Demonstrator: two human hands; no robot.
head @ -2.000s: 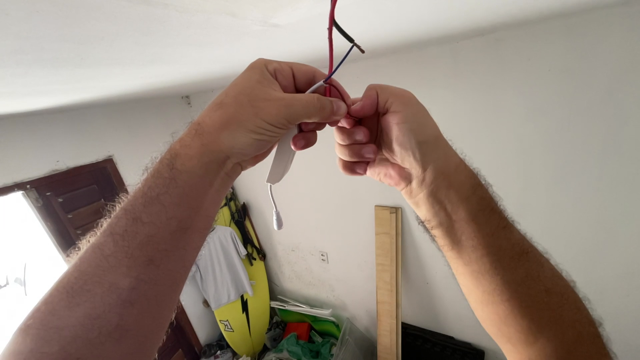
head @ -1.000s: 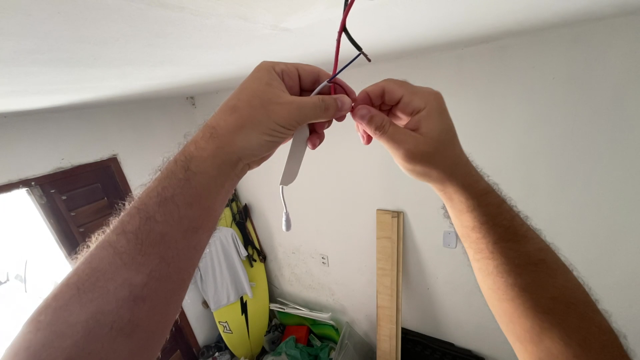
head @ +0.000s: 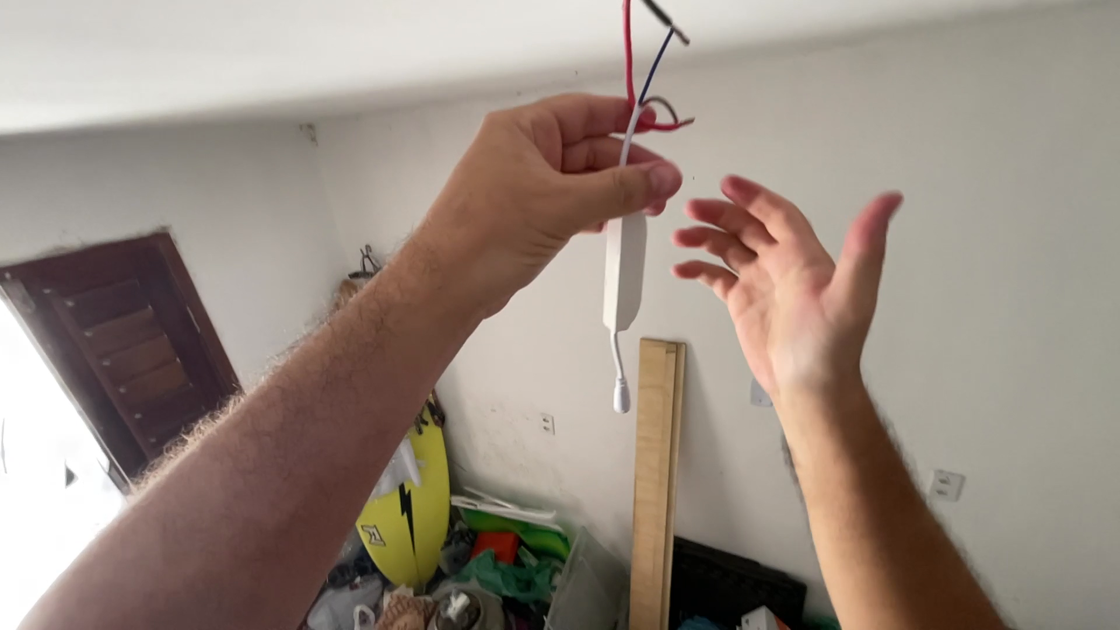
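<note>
My left hand (head: 560,175) pinches the white cable at the upper end of a slim white LED driver (head: 626,273), which hangs upright below the fingers. From its lower end dangles a short white lead with a connector (head: 621,395). A red wire (head: 628,52) comes down from above to my left fingertips, where a bare-ended red piece (head: 669,126) and a thin dark wire loop stick out to the right. A blue wire (head: 656,66) runs up to a black wire (head: 667,19). My right hand (head: 779,271) is apart from all this, fingers spread, palm showing.
The white ceiling (head: 262,52) is close above. Below stand a yellow surfboard (head: 420,516), a wooden plank (head: 656,481) against the wall, and a plastic bin (head: 586,582) among piled items. A brown wooden door (head: 131,350) is at the left; wall outlets (head: 947,485) are on the wall.
My right hand has let go of the wire ends and moved away to the right, its fingers spreading. My left hand's fingers have shifted, and the driver hangs straighter.
</note>
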